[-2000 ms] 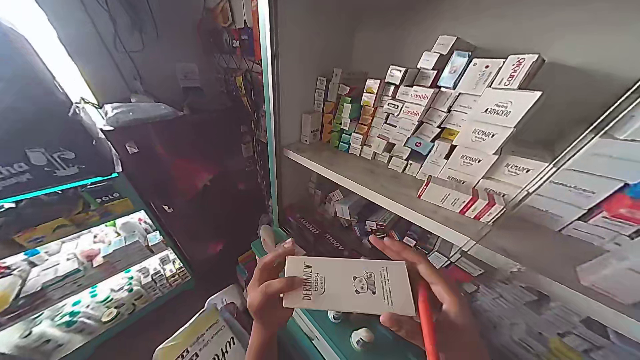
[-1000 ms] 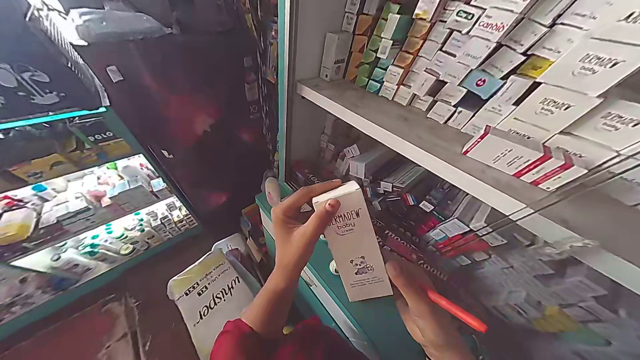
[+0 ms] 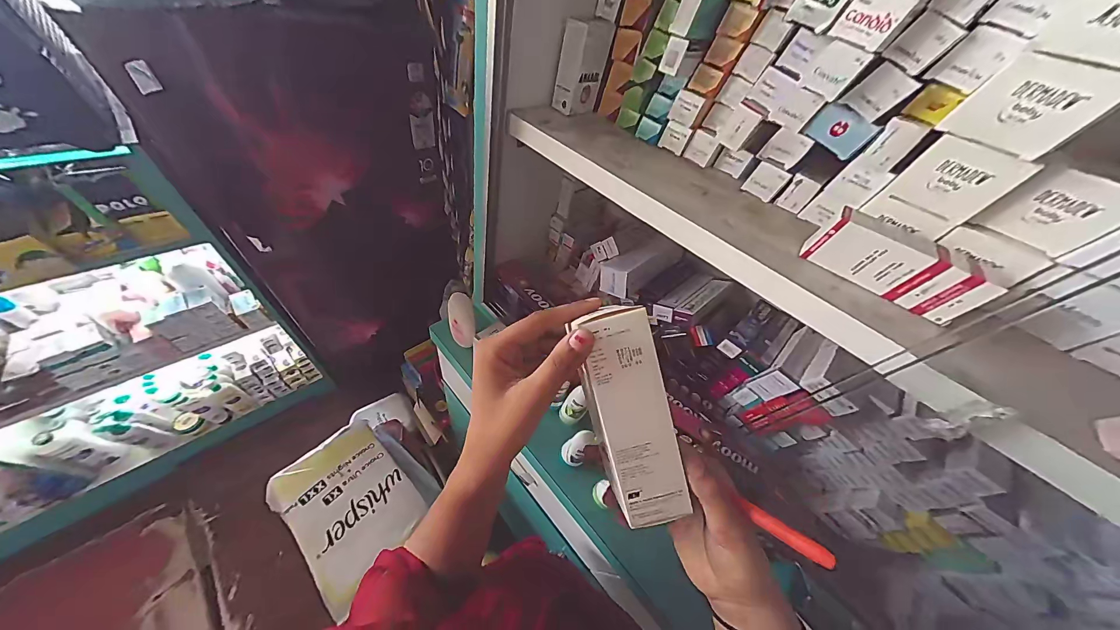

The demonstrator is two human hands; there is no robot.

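Observation:
A white Dermadew Baby carton (image 3: 637, 420) stands nearly upright, slightly tilted, between my hands, with a narrow printed side facing me. My left hand (image 3: 534, 367) pinches its top end between thumb and fingers. Around its lower right edge, my right hand (image 3: 722, 525) supports the box, its fingers partly hidden behind it. An orange-red stick-like object (image 3: 787, 532), perhaps a pen, juts to the right from my right hand. More Dermadew cartons (image 3: 960, 182) are stacked on the shelf at the upper right.
A shelf edge (image 3: 700, 229) runs diagonally behind the hands, with sliding glass at right. Small bottles (image 3: 577, 446) stand on the green counter (image 3: 560, 499). A Whisper pack (image 3: 354, 516) lies at lower left, beside a lit display case (image 3: 131, 367).
The carton has turned from its bear-printed front to a narrow side with small print. Two seconds ago it was held sideways. Both hands still hold it. The view has moved closer to the shelf.

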